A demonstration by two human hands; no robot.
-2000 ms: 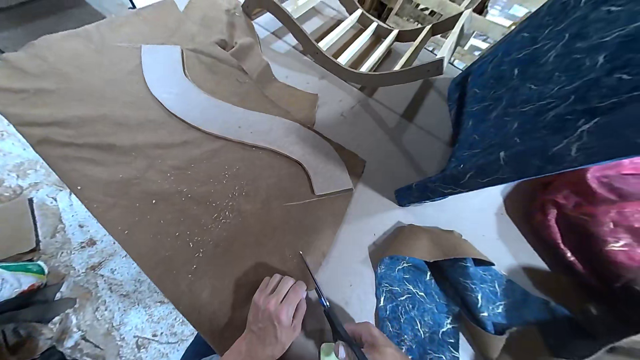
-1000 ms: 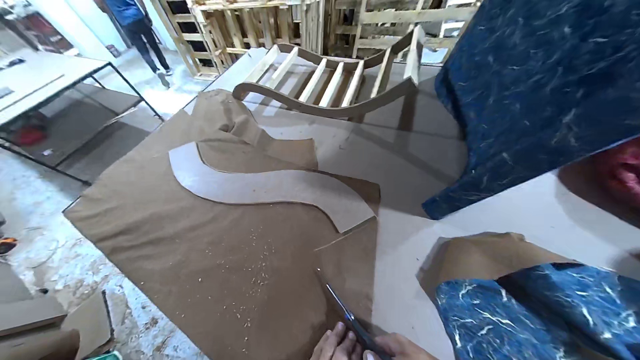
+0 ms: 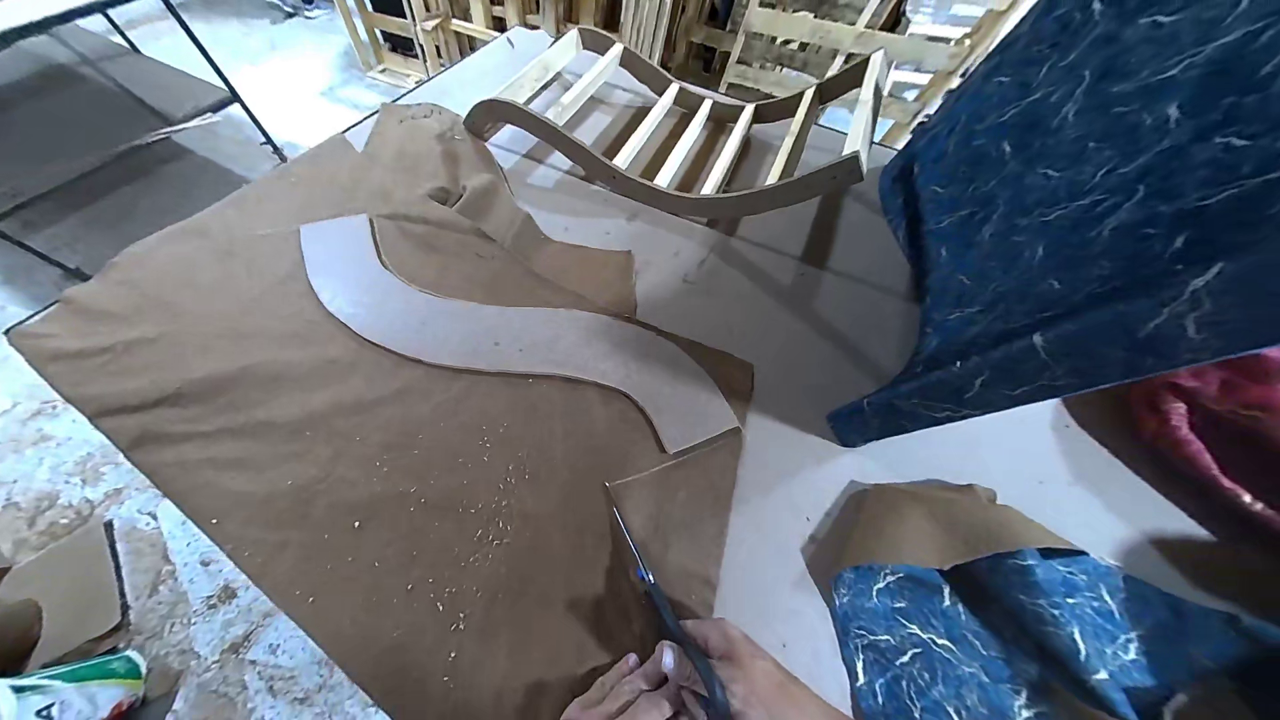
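At the bottom of the head view my right hand (image 3: 755,675) grips the dark handles of a pair of scissors (image 3: 645,577). Their tip lies by a line near the right edge of the brown fabric (image 3: 330,430). Touching the right hand from the left, my left hand (image 3: 625,690) rests low on the fabric, partly cut off by the frame; whether it pinches any fabric is hidden. Beyond the scissors an S-shaped pale board template (image 3: 500,340) lies flat on the cloth. Small light crumbs are scattered below it.
A curved slatted wooden frame (image 3: 690,130) stands at the table's far side. Blue marbled fabric (image 3: 1080,200) rises at the right, with more blue fabric (image 3: 930,630) and a pink-red bundle (image 3: 1200,430) below. A cardboard piece (image 3: 70,600) is at the lower left.
The view has swung, bringing more of the far side into sight. The scissors, held throughout, have moved up the brown fabric toward the template's lower end, and both hands now lie close together.
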